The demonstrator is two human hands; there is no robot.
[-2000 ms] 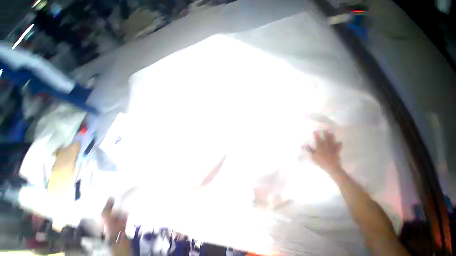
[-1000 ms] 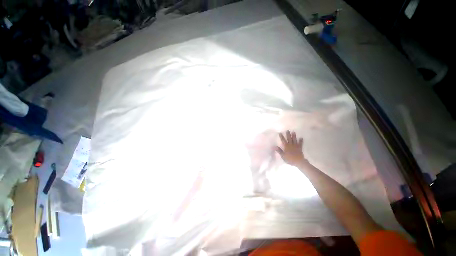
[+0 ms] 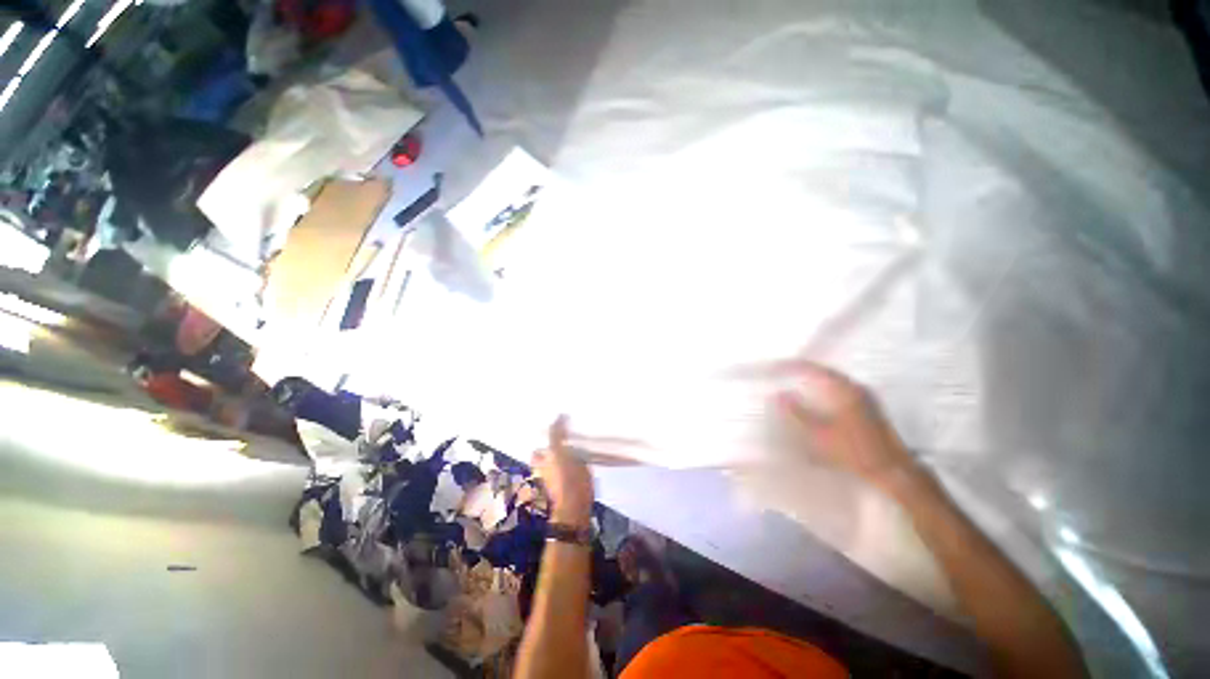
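Observation:
A broad white fabric sheet (image 3: 949,358) covers much of the table, wrinkled at the right and glared out in the middle. My left hand (image 3: 567,480), with a dark band at the wrist, is at the sheet's near edge, its fingers closed on that edge. My right hand (image 3: 839,422) is further right over the sheet, blurred, with bent fingers. Glare hides whether it grips the cloth. A crease runs up and right from near it.
At the left lie a tan card (image 3: 323,252), a dark flat block (image 3: 356,304), pale strips, a red object (image 3: 406,150) and a printed sheet (image 3: 508,199). Navy-and-white cloth (image 3: 422,47) lies at the top. Mixed scraps (image 3: 445,531) are heaped below the table's near edge.
The view has swung left, so the rail is out of sight. My left hand has come into view at the near edge. My right hand, spread flat before, now has bent fingers.

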